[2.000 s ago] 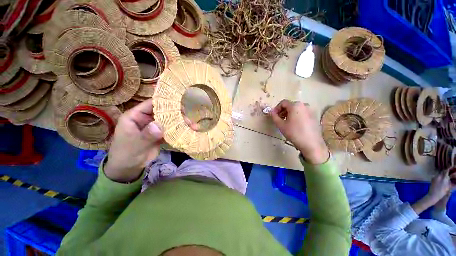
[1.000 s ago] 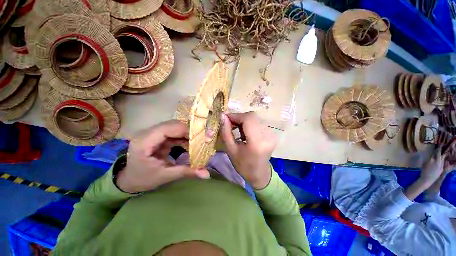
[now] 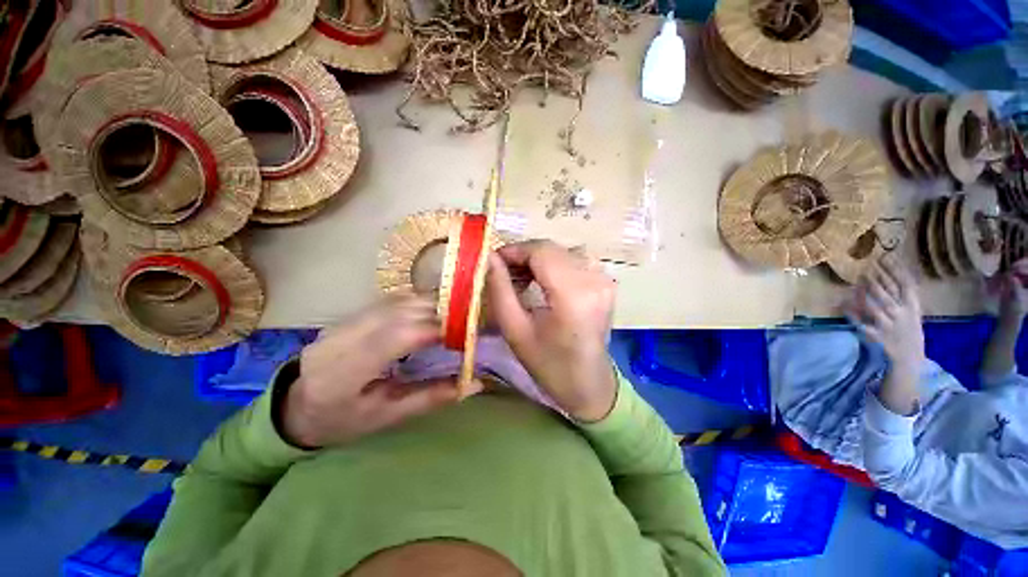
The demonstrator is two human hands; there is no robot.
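A woven ring (image 3: 464, 282) stands edge-on in front of me, its red-banded collar facing left. My left hand (image 3: 366, 366) holds it at its lower left, with fingers by the collar. My right hand (image 3: 552, 316) is at the ring's right face, fingers bent against it; whether it holds a small piece there is hidden. Another woven ring (image 3: 408, 254) lies flat on the table behind the held one. The work board (image 3: 614, 147) lies beyond my right hand, with brown specks and a small white piece (image 3: 583, 197) on it.
Red-collared rings (image 3: 158, 158) are piled at left. A cord heap (image 3: 507, 51) and white glue bottle (image 3: 664, 65) are at the back. Stacked rings with cords (image 3: 789, 40) and a flat one (image 3: 795, 203) are at right, near another person's hand (image 3: 891, 316).
The held ring has turned from its plain face to edge-on with the red collar showing. My right hand came from the board to the ring. The neighbour's hand has moved left.
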